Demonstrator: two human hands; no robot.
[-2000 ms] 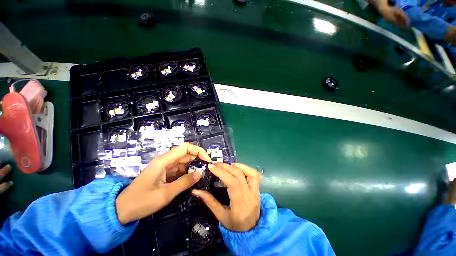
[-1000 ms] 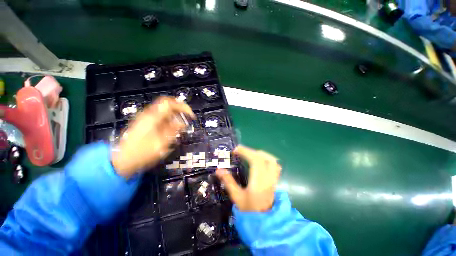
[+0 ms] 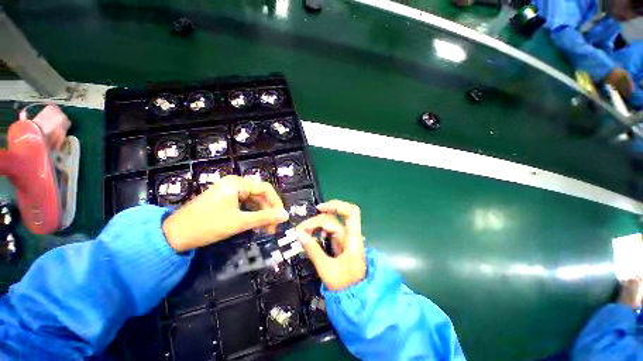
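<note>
The black blister tray (image 3: 125,154) lies in front of me, with round black units (image 3: 169,149) in many pockets, each with white pieces on it. The clear release liner sheet (image 3: 243,259) with small white adhesive pads (image 3: 290,243) lies tilted over the tray's middle. My right hand (image 3: 335,240) grips the sheet's right end between thumb and fingers. My left hand (image 3: 240,210) is just left of it, above the tray, with thumb and fingertips pinched together near the pads; whether a pad is between them is too small to tell.
A coral-pink fan (image 3: 34,176) stands left of the tray. A white rail (image 3: 437,156) runs behind the tray. Beyond it, the green conveyor belt (image 3: 352,77) carries loose black units. Blue-sleeved people work at the upper right and lower right, one by a white sheet (image 3: 627,257).
One more unit now sits in the tray's back row. My left hand has come down from over the tray to the pads. My right hand has lifted the sheet's right end.
</note>
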